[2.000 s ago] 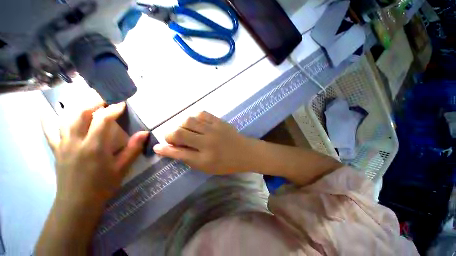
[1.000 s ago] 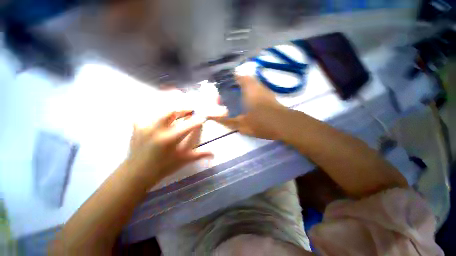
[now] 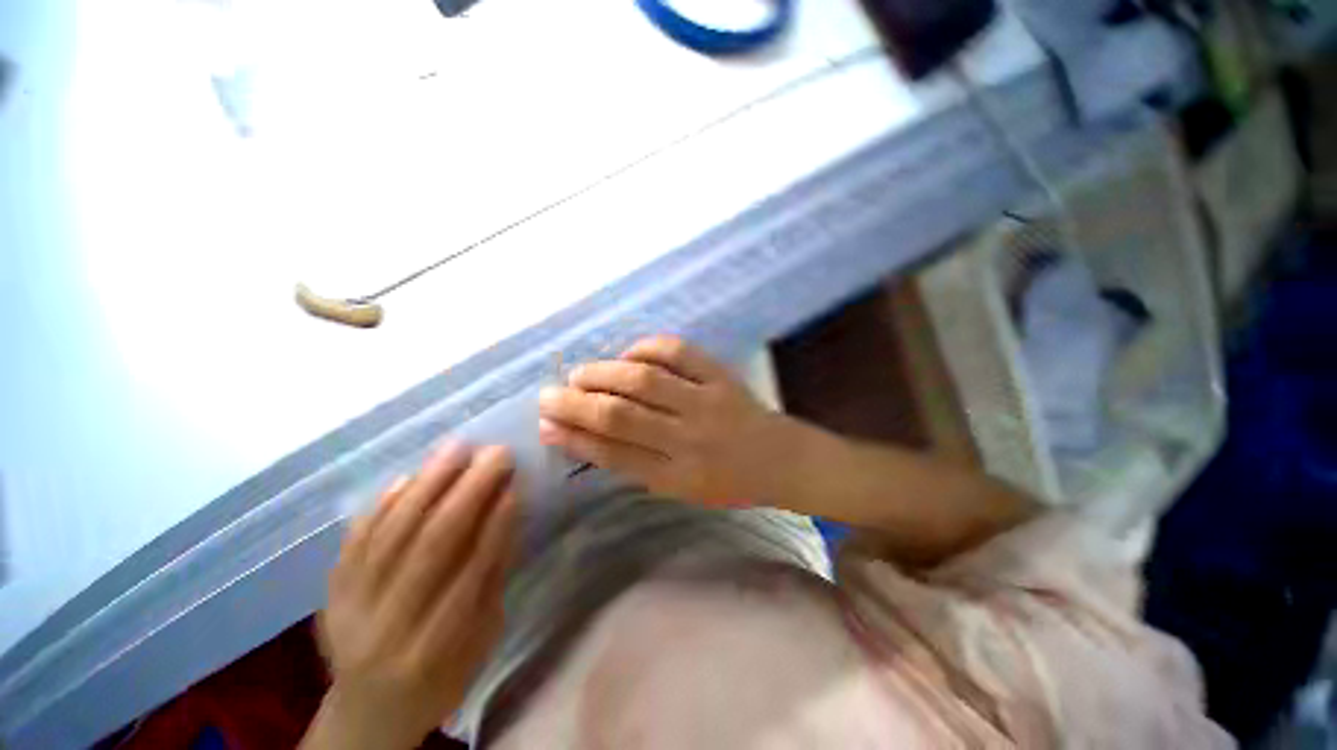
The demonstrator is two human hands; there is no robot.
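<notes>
My left hand [image 3: 418,579] is blurred, palm down with its fingers close together, at the front edge of the white table [image 3: 191,410]. My right hand [image 3: 653,418] is just to its right, with curled fingers pointing at the left hand. Between the fingertips is a blurred pale grey patch with a short dark line; I cannot tell if it is a fabric piece or the table edge. What lies under the fingers is hidden. The needle area is out of view.
A tan oval notch [image 3: 339,308] ends a dark seam in the table. Blue scissor handles [image 3: 716,27] and a dark phone [image 3: 931,30] are cut off by the top edge. A cream basket [image 3: 1195,352] holding grey and black pieces stands at the right. My lap is below.
Both hands have moved from the lit sewing area down to the table's front edge. The view has tilted down, so the machine head has left the picture.
</notes>
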